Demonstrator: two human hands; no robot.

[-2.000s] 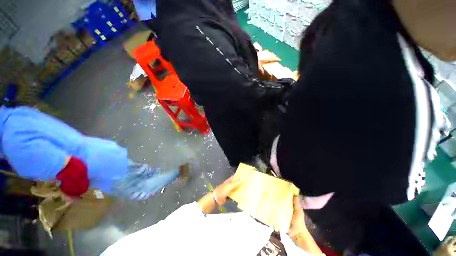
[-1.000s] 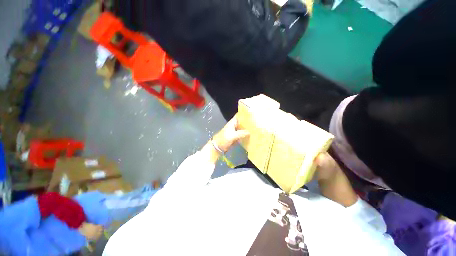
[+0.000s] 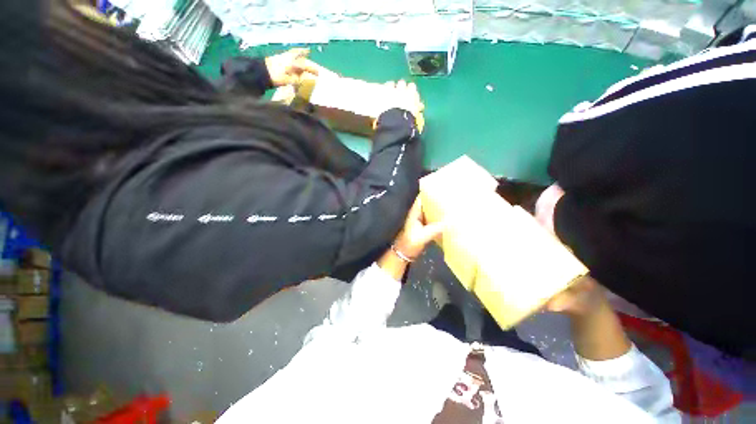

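Note:
Yellow blocks [image 3: 497,240], pressed together in a row, are held in front of my chest, tilted down to the right. My left hand [image 3: 419,230] grips their left side near the far end, with a thin band at the wrist. My right hand [image 3: 580,300] holds the near right end; its fingers are partly hidden behind and under the blocks. I cannot tell exactly how many blocks there are.
A person in black on the left has hands on a similar yellow block row [image 3: 352,98] at the green bench [image 3: 489,116]. Another person in black is close on the right. A wall of retail boxes [image 3: 547,23] lines the bench's back. A red stool [image 3: 705,385] is at lower right.
The view has swung from the floor and walkway to the bench. The person in blue has left view. The yellow blocks stay in both my hands.

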